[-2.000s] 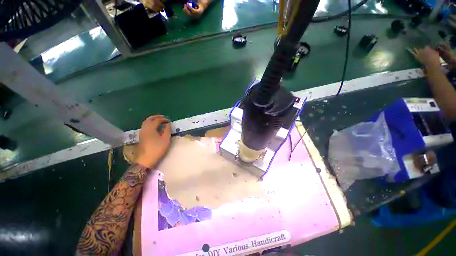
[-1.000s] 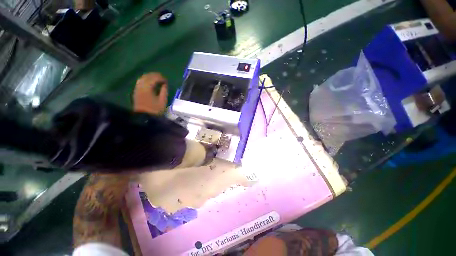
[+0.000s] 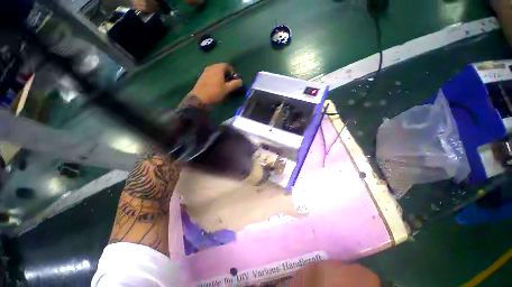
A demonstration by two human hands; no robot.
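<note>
My left hand (image 3: pixel 214 84) reaches over the green belt, its fingers closed on a small dark unit (image 3: pixel 234 77), partly hidden. The blurred black electric screwdriver (image 3: pixel 210 151) slants in from the upper left across my left forearm. Its tan nose (image 3: pixel 258 172) is beside the metal front of the blue-sided screw feeder (image 3: pixel 275 109). No hand shows on the driver. The feeder stands on the torn pink cardboard (image 3: pixel 348 207). My right hand (image 3: pixel 342 276) is a blurred shape cut off by the bottom edge; its fingers cannot be made out.
Two round black units (image 3: pixel 208 42) stand on the belt beyond my left hand. A pale rail (image 3: pixel 393 56) curves behind the feeder. A crumpled clear bag (image 3: pixel 418 148) lies against a second blue feeder (image 3: pixel 471 126) at right. Part of another person's arm (image 3: pixel 502 11) shows top right.
My left hand has reached out over the belt and closed on a small unit. The stubby unit seen on the belt is gone from its place. The driver has swung leftward off the feeder's top.
</note>
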